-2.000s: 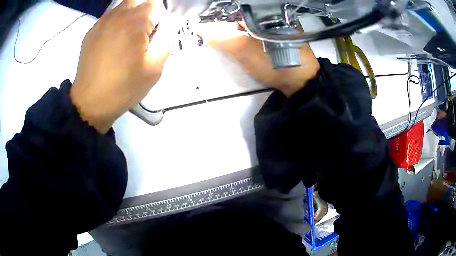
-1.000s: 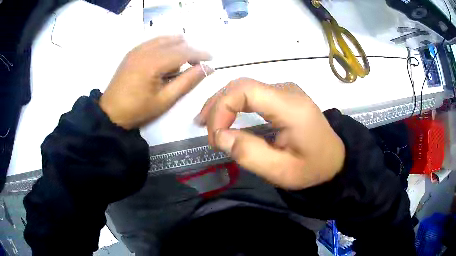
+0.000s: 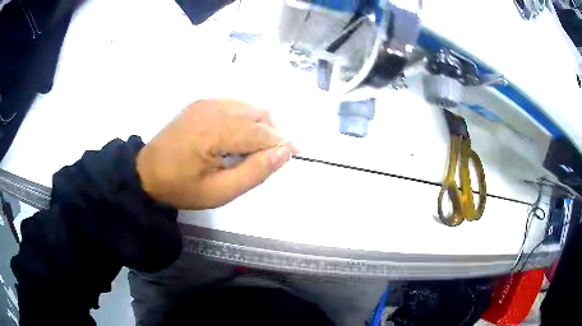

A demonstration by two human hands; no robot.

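My left hand [image 3: 214, 153] is over the white table, left of the machine head. Its thumb and forefinger are pinched together, with what looks like a short, pale thread [image 3: 290, 149] at the tips; the detail is blurred. My right hand is out of the picture. The machine head [image 3: 357, 44] hangs above and to the right of my left hand, with its lower end washed out by glare. A grey ribbed knob [image 3: 356, 118] is below it.
Scissors with yellow loop handles [image 3: 464, 188] lie on the table at right, across the dark bed edge line [image 3: 376, 172]. A tape measure strip [image 3: 274, 255] runs along the front edge. Dark cords [image 3: 535, 219] hang near the right end, above a red bin [image 3: 515, 299].
My right hand came away from the needle area to near the front edge, then left the picture. My left hand also came back from the needle and stays pinched. The view has shifted.
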